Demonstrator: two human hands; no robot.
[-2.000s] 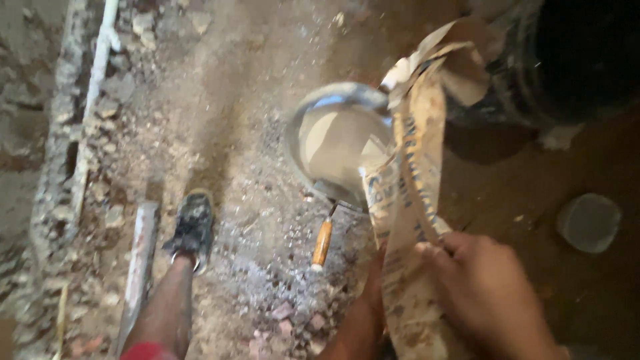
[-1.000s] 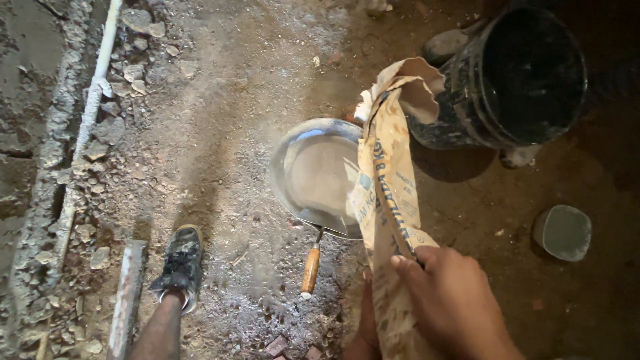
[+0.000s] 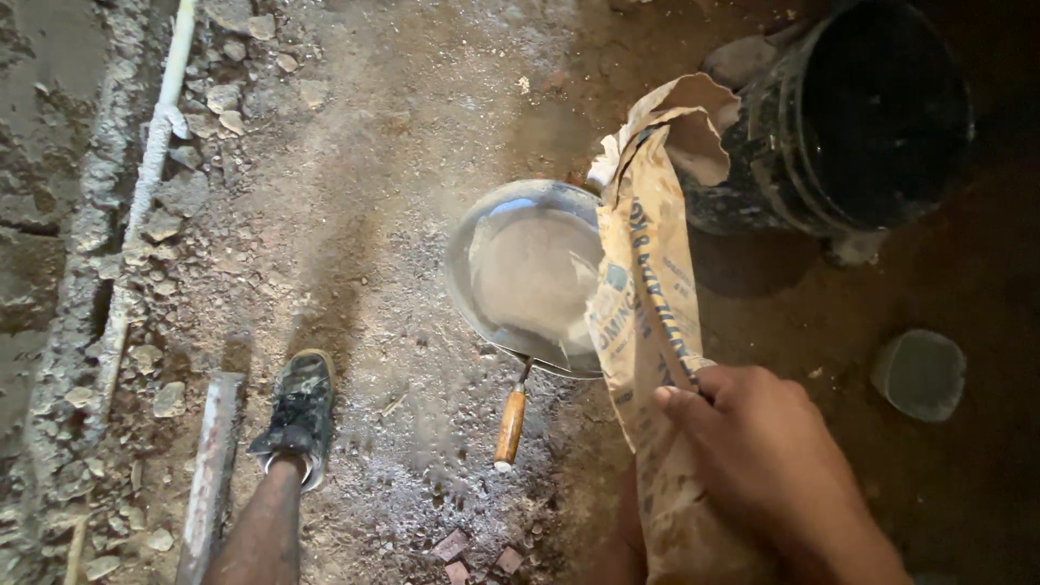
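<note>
A torn brown paper sack (image 3: 654, 301) with printing on it stands out from my right hand (image 3: 751, 439), which grips its folded side. My left hand is hidden behind the sack; only part of the left arm (image 3: 627, 520) shows below. The sack's open end lies over the right rim of a round metal pan (image 3: 467, 268) on the ground. Grey-brown powder (image 3: 532, 268) covers the pan's bottom. A trowel with a wooden handle (image 3: 510, 426) rests with its blade inside the pan's near rim and its handle outside, pointing down the view.
A dark, splattered bucket (image 3: 780, 154) stands at upper right, a small pale container (image 3: 922, 375) at right. My shod foot (image 3: 301, 406) is beside a metal bar (image 3: 211, 479). A pale pipe (image 3: 154, 154) and stone rubble (image 3: 183, 195) run along the left. Brick fragments (image 3: 455, 552) lie at bottom.
</note>
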